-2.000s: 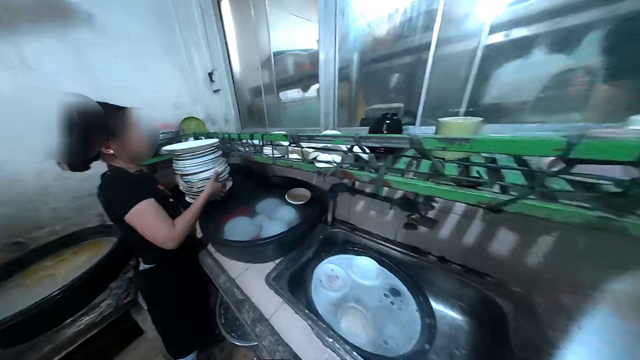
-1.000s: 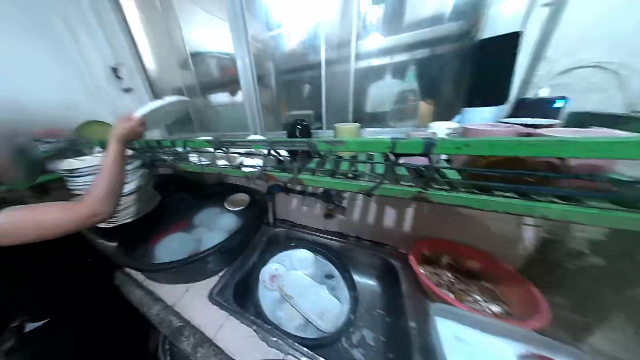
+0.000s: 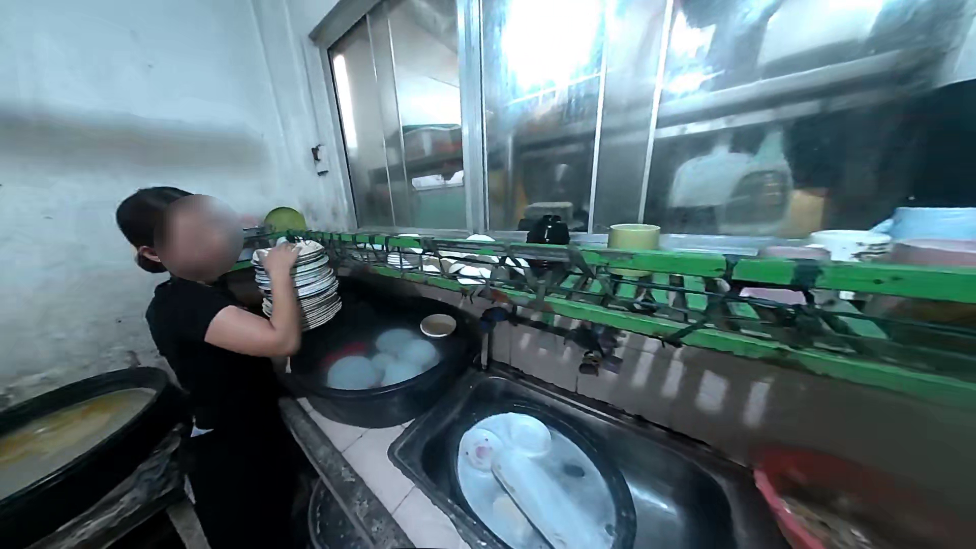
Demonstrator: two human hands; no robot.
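Observation:
Neither of my hands is in view. Nearest below me, a black basin [image 3: 627, 488] of soapy water stands in a metal sink [image 3: 686, 488], holding a long white dish [image 3: 545, 496] and small round dishes. A large black tub [image 3: 374, 408] to its left holds dark water, several submerged pale round dishes [image 3: 354, 372] and a small bowl [image 3: 438, 326] near its rim. At the tub's far left, a co-worker [image 3: 221, 335] in black has a hand at the top of a tall stack of plates [image 3: 309, 286].
A green rack [image 3: 686, 263] with cups and bowls runs along the wall under a window. Taps [image 3: 591, 351] stick out over the sink. A red basin [image 3: 785, 496] with scraps stands at the right, and another black tub [image 3: 156, 389] with cloudy liquid at the left.
The co-worker's raised hand, holding a plate a second ago, is now down at the stack. A long white dish lies in the sink basin, not seen there two seconds ago. The view has swung right, then back left.

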